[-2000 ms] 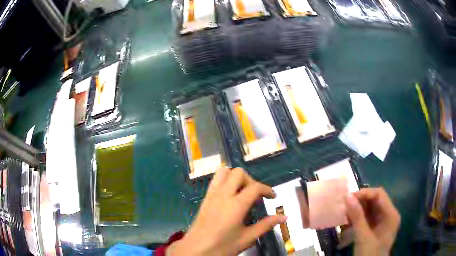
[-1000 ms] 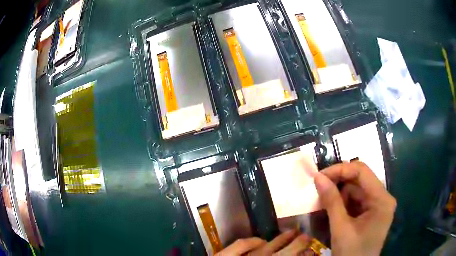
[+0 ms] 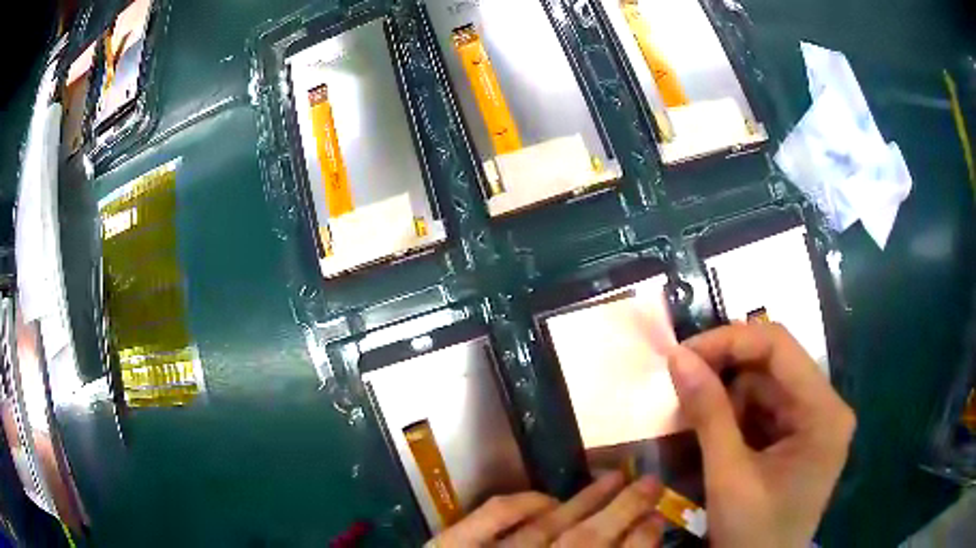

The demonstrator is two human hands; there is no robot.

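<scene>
My right hand point(image 3: 765, 439) pinches the right edge of a pale pink adhesive sheet point(image 3: 621, 369) between thumb and fingers. The sheet lies over the upper part of the lower-middle display module, whose orange flex cable point(image 3: 680, 508) shows below it. My left hand point(image 3: 557, 521) is at the bottom edge, partly cut off, fingers together over the lower part of that module; whether it grips anything is hidden. The blister tray point(image 3: 396, 300) also holds a lower-left module point(image 3: 460, 396) and a lower-right module point(image 3: 773, 284) partly behind my right hand.
Three modules with orange flex cables point(image 3: 492, 96) lie in the tray's upper row. An amber tape sheet point(image 3: 150, 289) and long white paper strips point(image 3: 40, 214) are at left. Crumpled white pieces point(image 3: 845, 150) lie right of the tray. A yellow line point(image 3: 960, 128) is at far right.
The view has moved closer to the tray. The pink sheet has gone from held above the modules to lying over the lower-middle one. My left hand has moved down to its lower part.
</scene>
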